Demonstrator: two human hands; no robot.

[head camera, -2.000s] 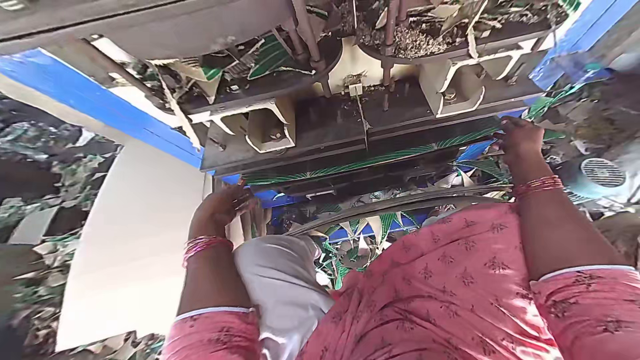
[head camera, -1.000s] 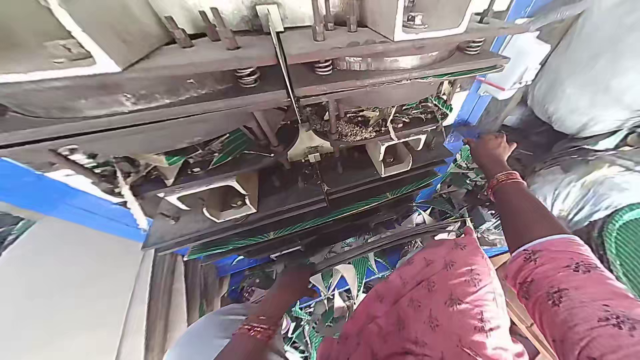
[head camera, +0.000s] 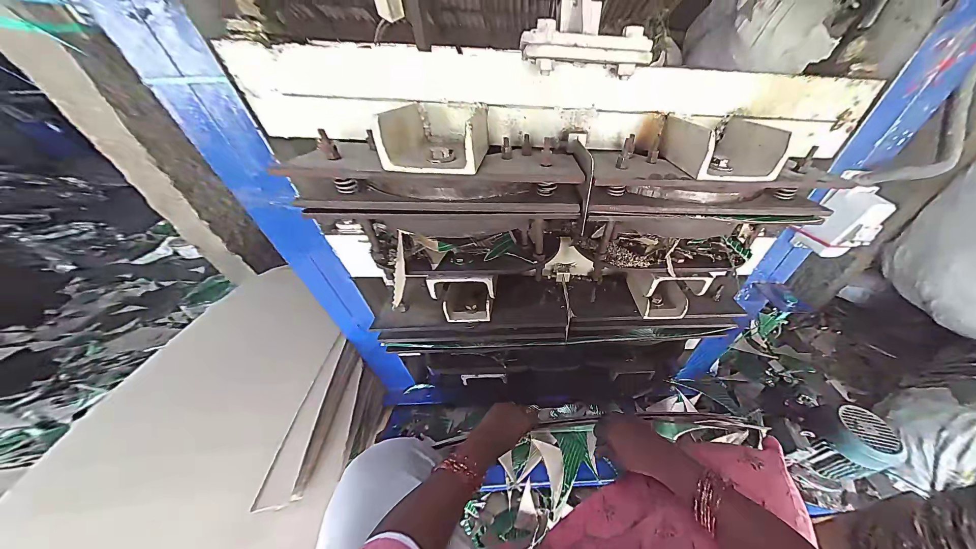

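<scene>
My left hand (head camera: 505, 428) is low in the middle of the view, with its fingers bent at the edge of a thin curved stack of sheets (head camera: 705, 421). To its right, my right hand (head camera: 629, 442) is at the same stack, its fingers partly hidden; whether either hand grips is unclear. Pointed green and pale scraps (head camera: 564, 465) hang below the stack, between the hands. Beyond them stands a press with stacked metal plates (head camera: 473, 309) in a blue frame (head camera: 297, 259). Green-edged sheet material (head camera: 648, 333) lies along the lower plate, and scraps sit inside the press.
Large pale boards (head camera: 175, 412) lean at the left of the frame, beside a heap of scraps (head camera: 152, 252). A teal motor with a grille (head camera: 865, 435), a white box (head camera: 846, 217) and filled plastic sacks (head camera: 938, 244) are at the right.
Both hands have come together at the thin stack; the right hand was out by the frame's right post, and the left was near the stack's left end. The view has tilted up.
</scene>
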